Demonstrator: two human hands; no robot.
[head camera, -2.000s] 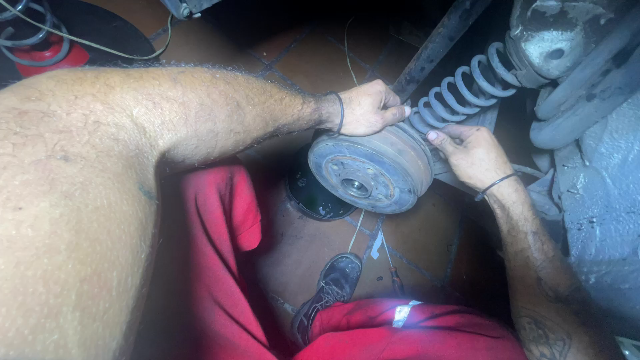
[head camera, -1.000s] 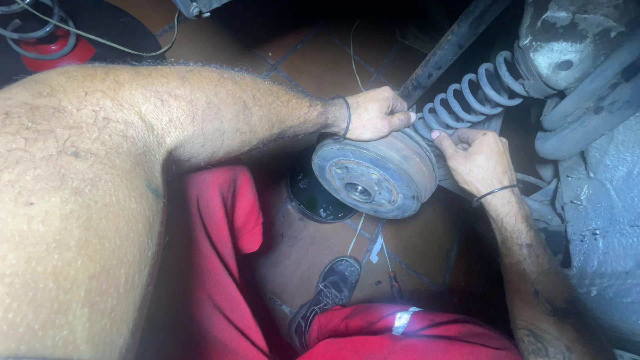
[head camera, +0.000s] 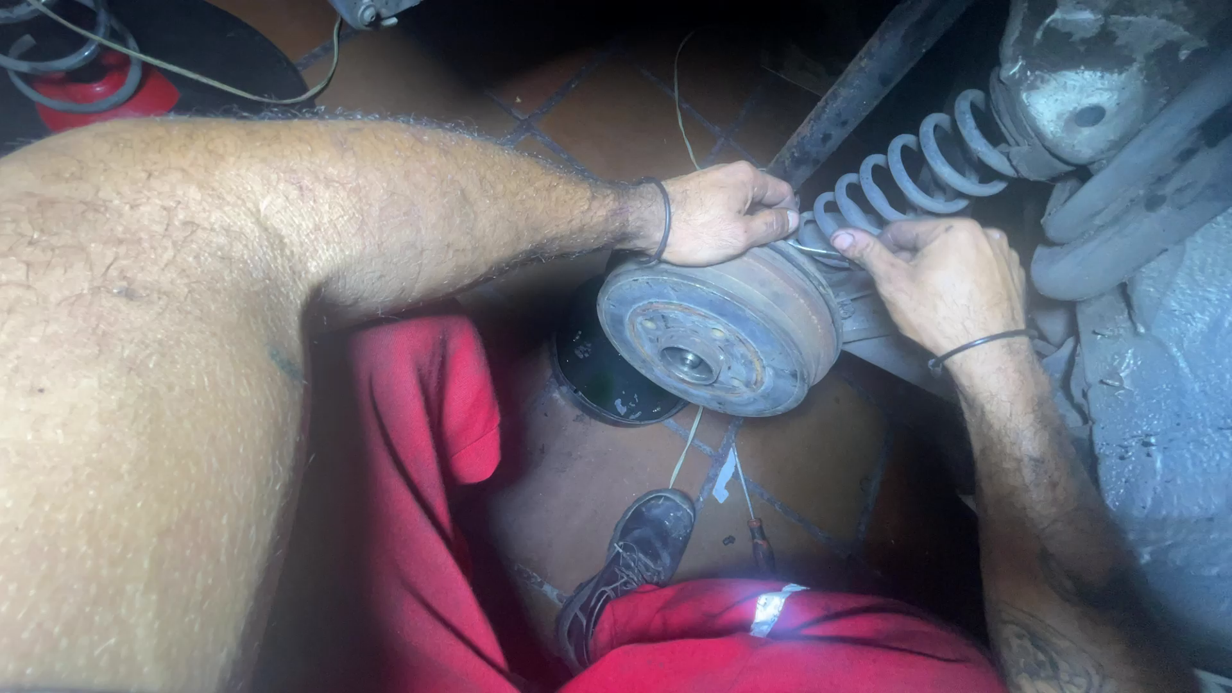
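Observation:
A worn brake drum (head camera: 707, 337) with a round hub centre is mounted below the lower end of a grey coil spring (head camera: 900, 178). My left hand (head camera: 722, 214) lies over the drum's upper edge, its fingers curled close to the spring's lowest coils; what they hold is hidden. From the right, my right hand (head camera: 948, 279) reaches to the same spot. Its thumb and fingers pinch a thin shiny metal piece (head camera: 816, 252), which runs between the two hands just above the drum. The fingertips of the right hand are partly hidden behind the thumb and the spring.
A dark metal bar (head camera: 866, 91) slants behind the spring, with grey underbody parts (head camera: 1155, 346) at right. Beneath the drum are a black round container (head camera: 616, 385) and a screwdriver (head camera: 760, 544) on the tiled floor. Another coil spring (head camera: 77, 63) is at upper left.
My right hand has shifted slightly up and to the right, and the thin metal piece shows more clearly between the hands. The left hand stays by the spring's lower end.

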